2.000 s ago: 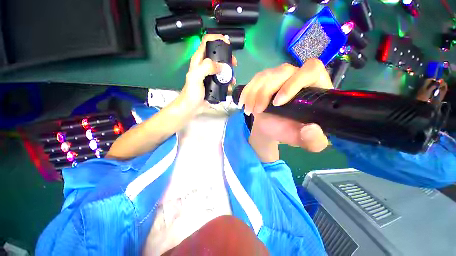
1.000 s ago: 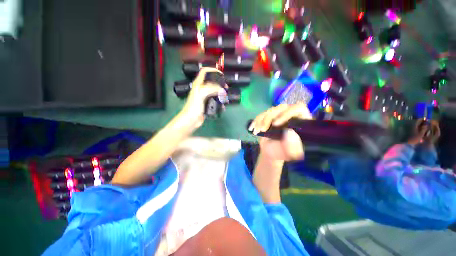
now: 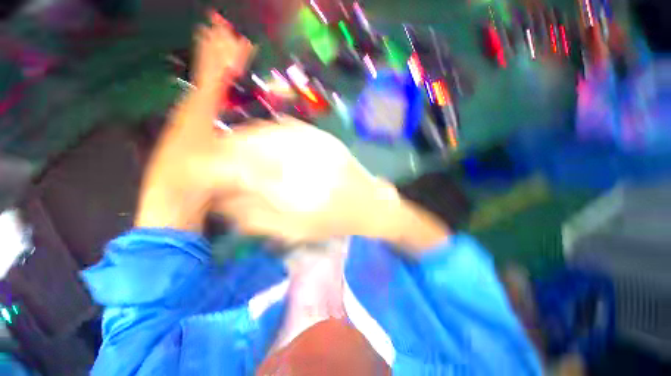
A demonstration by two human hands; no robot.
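The view is heavily blurred. My left hand [image 3: 223, 53] reaches up over the green bench at the upper left, beside glowing light units [image 3: 298, 88]; what it holds, if anything, cannot be made out. My right hand [image 3: 283, 172] is a large pale blur in front of my chest, reaching across to the left near my left forearm. No driver can be made out in it. The blue screw bin [image 3: 390, 110] stands on the bench right of the units, with a pale grey middle.
A dark tray [image 3: 92, 172] lies tilted in view at the left. Streaked coloured lights [image 3: 526, 37] show at the upper right. A blue-clad person's sleeve [image 3: 600, 99] is at the right. A grey vented case [image 3: 633, 257] stands at the lower right.
The view has turned and blurred. My left hand has moved up and left; my right hand has crossed leftward. The held light unit and the black driver can no longer be made out.
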